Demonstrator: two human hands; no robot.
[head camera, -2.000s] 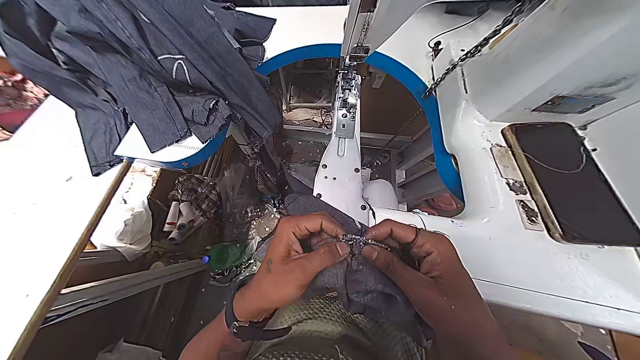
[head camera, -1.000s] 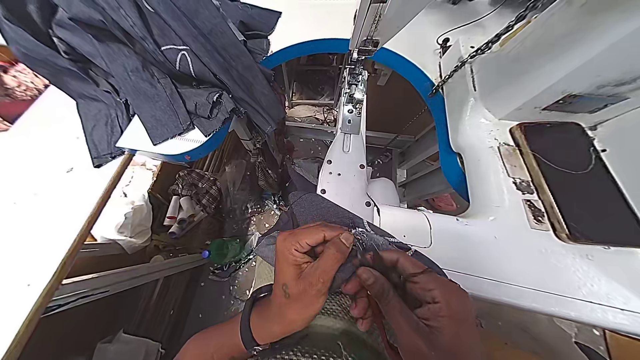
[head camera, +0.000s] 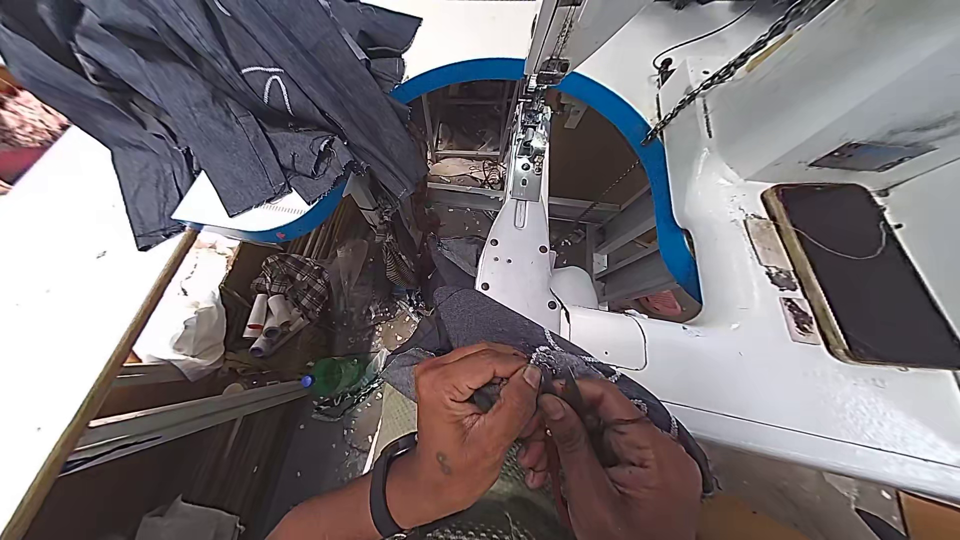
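Note:
My left hand (head camera: 472, 420), with a dark band on its wrist, pinches the edge of a dark grey denim piece (head camera: 487, 319) with white overlock-like stitching. My right hand (head camera: 622, 457) is close beside it, its thumb and fingers around a small dark tool with a reddish handle that I cannot make out fully; its tip is at the stitched edge. The denim lies over my lap, in front of the white arm of a sewing machine (head camera: 517, 262). The machine's needle and presser foot area (head camera: 532, 127) is farther ahead, away from both hands.
A heap of dark denim pieces (head camera: 225, 97) lies on the white table at the left. A smartphone (head camera: 870, 270) rests on the machine bed at the right, near a hanging chain (head camera: 727, 67). Below are a green bottle (head camera: 337, 375), thread cones (head camera: 274, 319) and a checked cloth (head camera: 296, 281).
Two seconds ago both hands pinched the denim's edge, side by side. The right hand has since moved lower and now holds a small dark tool, and more of the denim lies spread out.

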